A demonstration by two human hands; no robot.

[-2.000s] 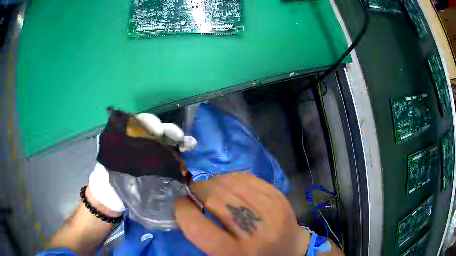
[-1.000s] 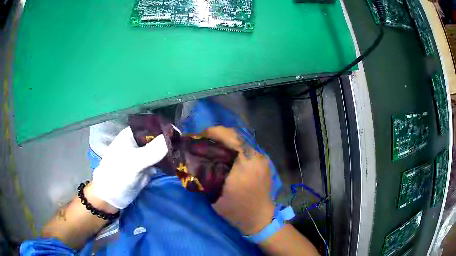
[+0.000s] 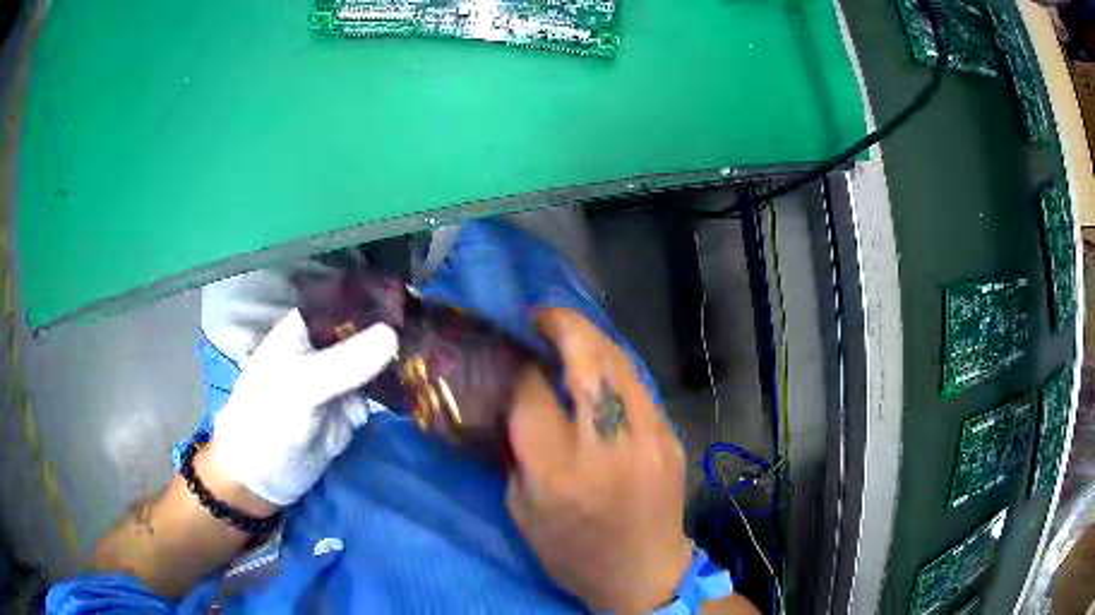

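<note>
A crinkled dark red pouch with yellow marks is held over my lap, blurred by motion. My left hand, in a white knit glove with a dark bead bracelet at the wrist, grips the pouch's left part with the thumb on top. My right hand, bare, with a light blue band at the wrist, holds its right end; some of its fingers are hidden. A circuit board lies on the green mat, cut off by the top edge of the picture.
The bench's front edge runs between the mat and my lap. A black cable hangs over the bench's right corner. On the right, a dark green belt carries several circuit boards. Blue wire hangs below the bench.
The pouch was raised to the left with a clear plastic part showing, then came down between both hands. Since then my right hand has turned and its fingers have shifted on the pouch.
</note>
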